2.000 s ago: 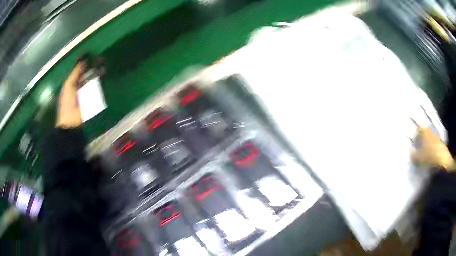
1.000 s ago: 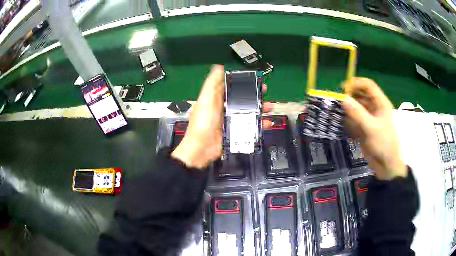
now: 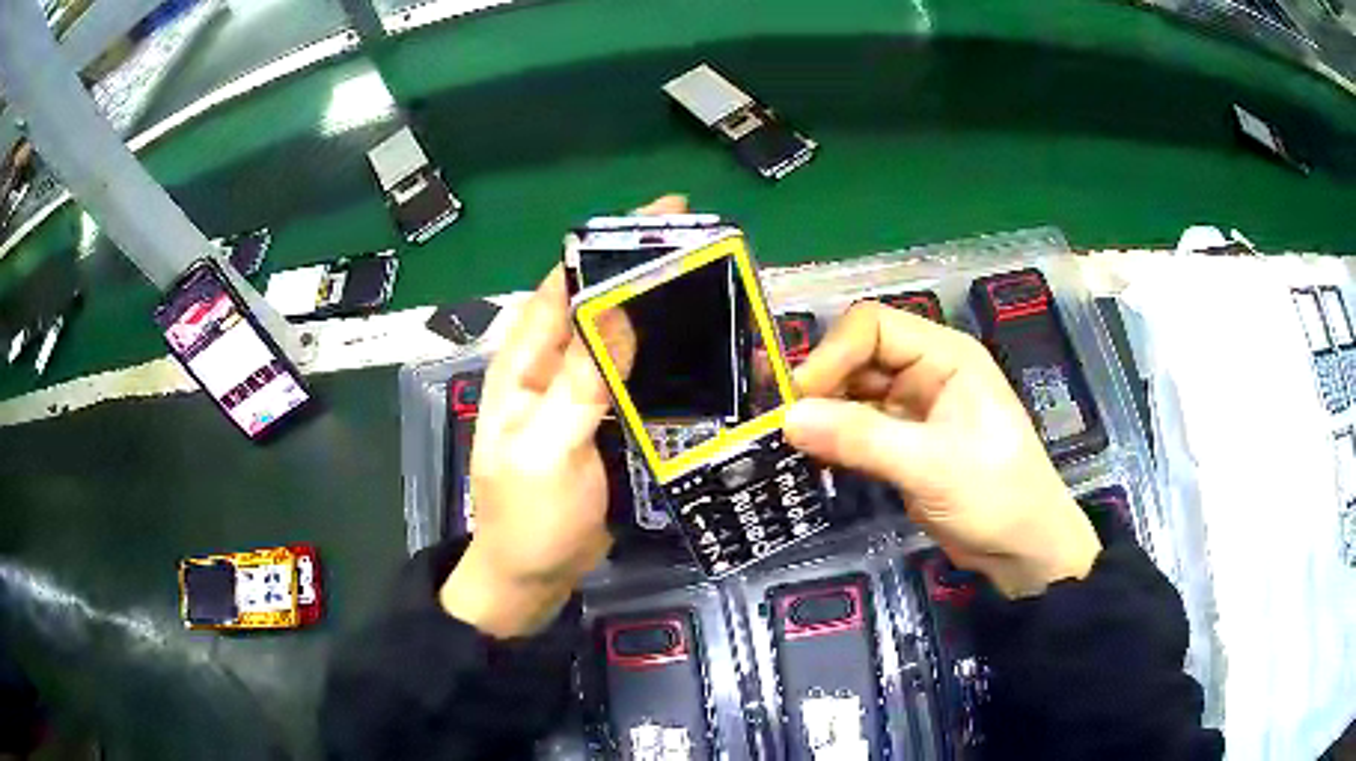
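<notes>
My left hand (image 3: 538, 461) holds the main board with display (image 3: 643, 238), whose top edge and part of the dark screen show. My right hand (image 3: 922, 431) grips the yellow front housing (image 3: 643, 436) at its right side. The front housing lies tilted over the board, and the dark screen shows through its window. Its black keypad (image 3: 748, 513) with white marks hangs below. Some of the board's key area shows between frame and left hand. Whether frame and board touch, I cannot tell.
Below the hands lies the clear blister tray (image 3: 427, 491) with black rear housings (image 3: 1026, 357). At left are a lit smartphone (image 3: 235, 357) and a yellow-orange sample phone (image 3: 246, 590). Board units (image 3: 744, 122) lie on the green belt. White sheets (image 3: 1279, 446) are at right.
The front housing has moved left and down from beside the board to over it, now tilted. The white cover on the board's lower half no longer shows. The view has shifted slightly.
</notes>
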